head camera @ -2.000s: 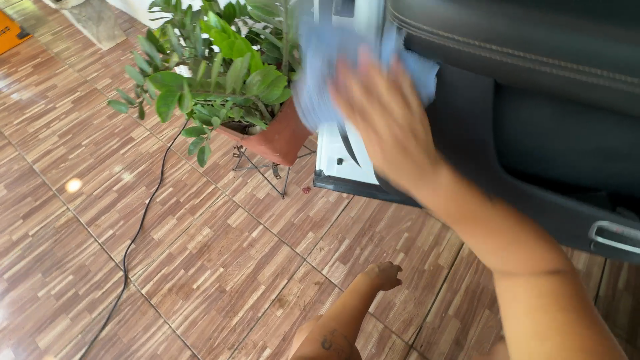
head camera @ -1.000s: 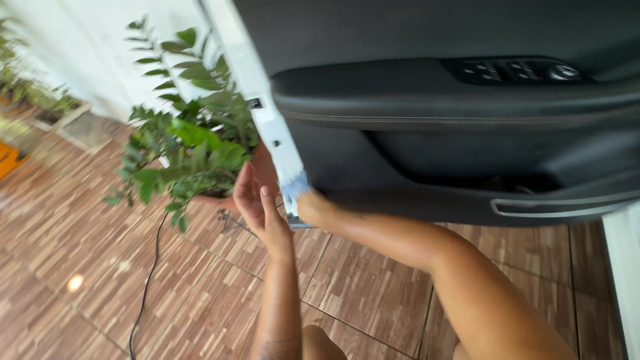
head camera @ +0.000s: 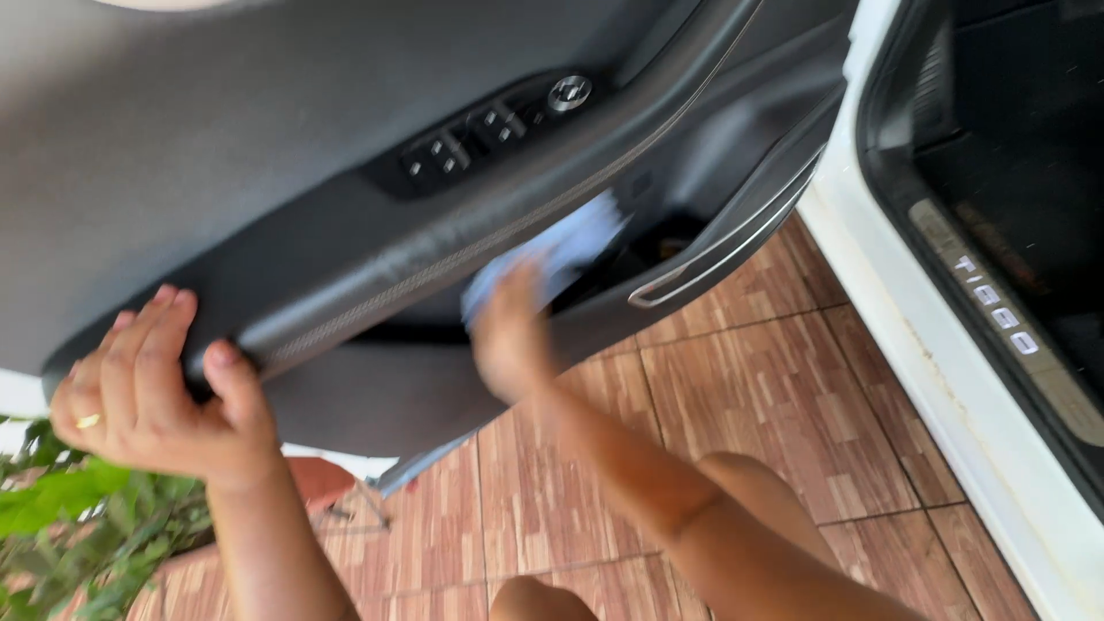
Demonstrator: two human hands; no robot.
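Observation:
My left hand (head camera: 172,392), with a ring on one finger, grips the end of the armrest (head camera: 345,302) on the inner panel of an open car door. Blurred by motion, my right hand (head camera: 513,332) holds a light blue cloth (head camera: 561,246) at the door pocket (head camera: 673,237), below the stitched armrest edge. The window switch panel (head camera: 474,134) lies above the armrest. A metallic trim strip (head camera: 720,259) runs along the pocket's outer edge. The fingertips of my right hand are too blurred to tell apart.
On the right is the white door sill (head camera: 931,362) of the car, with a lettered scuff plate (head camera: 1005,319). A leafy plant (head camera: 95,509) in a reddish pot (head camera: 319,483) on a metal stand is at lower left. Wood-patterned floor tiles (head camera: 742,379) lie below.
My right hand and the cloth have moved from the door's white edge to the door pocket. My left hand, free in the air before, now grips the armrest end. The view has shifted towards the sill.

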